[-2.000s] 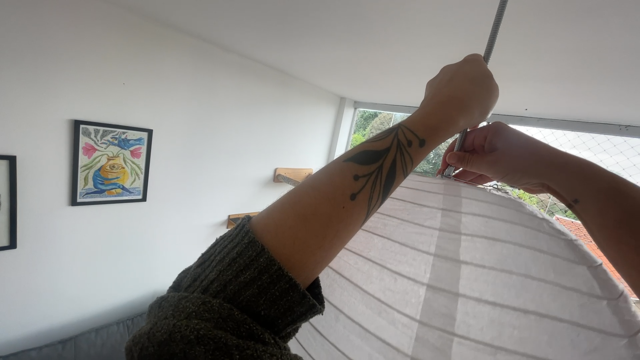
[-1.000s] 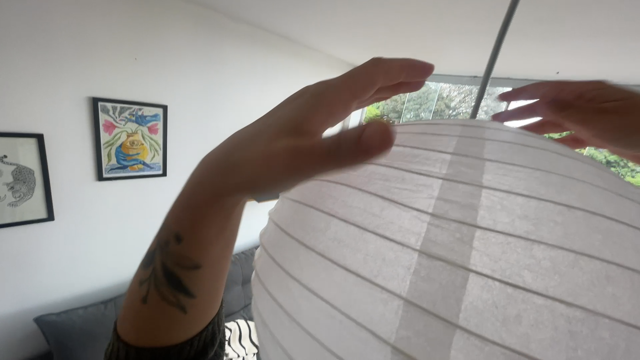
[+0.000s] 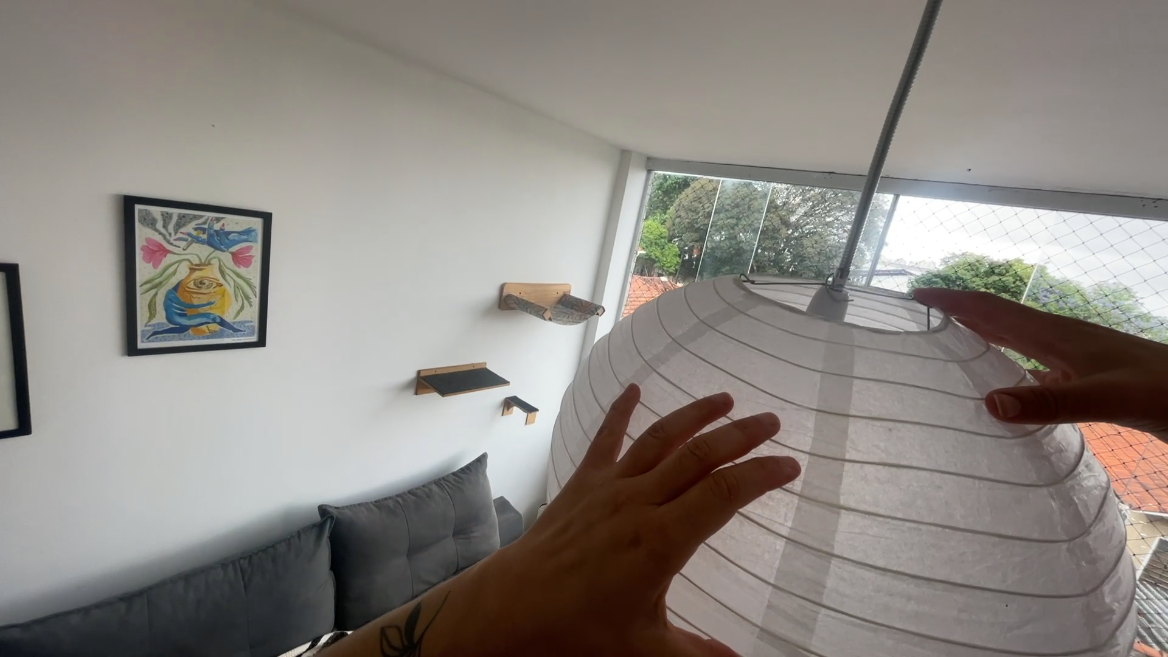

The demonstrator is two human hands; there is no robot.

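A large round white paper lantern shade (image 3: 894, 438) with thin ribs hangs from a grey cord (image 3: 887, 137). Inside its top opening show a wire frame and a pale lamp fitting (image 3: 829, 301). My left hand (image 3: 639, 493), fingers spread, is in front of the shade's left side; whether the fingertips touch the paper cannot be told. My right hand (image 3: 1068, 360) is at the upper right of the shade, fingers and thumb apart, near the opening's edge. Neither hand is closed on anything.
Grey sofa cushions (image 3: 411, 511) lie at lower left. On the white wall are a framed picture (image 3: 198, 276), a wooden shelf with a dark top (image 3: 461, 379) and a fabric sling shelf (image 3: 552, 306). A netted window (image 3: 1004, 237) is behind the shade.
Two seconds ago both hands were at the cord above the shade, the left one closed around it. They have let go and come apart, my left hand moving down to the shade's front.
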